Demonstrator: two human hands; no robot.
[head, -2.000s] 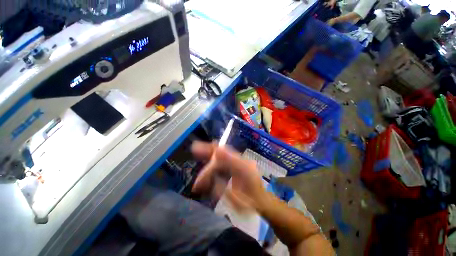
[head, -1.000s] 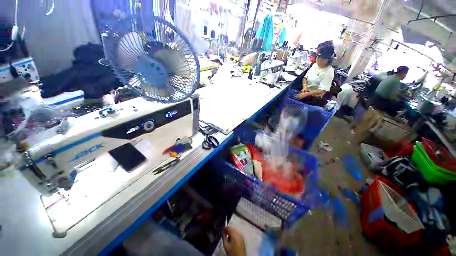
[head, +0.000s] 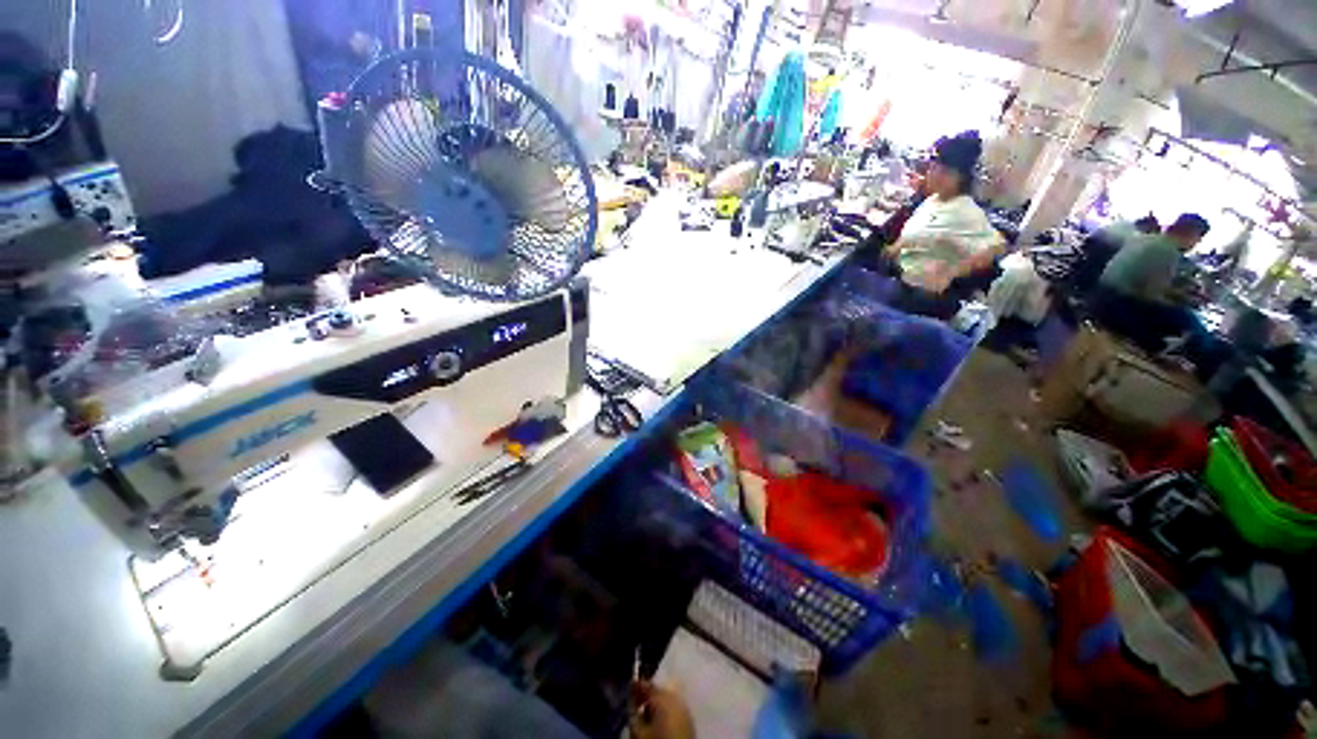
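Observation:
My right hand is small and cut off by the bottom edge, low beside the table. A thin pale stick, likely the cigarette, shows faintly at its fingertips. My left hand is not in view. The white JACK sewing machine stands on the table at left, its needle area in bright glare. A black phone lies on the machine bed. Thread snips lie to the right of it, near small coloured items. Black scissors lie by the table edge.
A fan stands behind the machine. The blue-edged table runs diagonally. A blue crate with red cloth sits at its right, another behind. A seated person is further back. Red and green baskets stand at far right.
Since two seconds ago the view has lifted, showing the fan and room. My right hand, earlier raised with the cigarette in mid-view, is now low at the bottom edge. Smoke over the crate has cleared.

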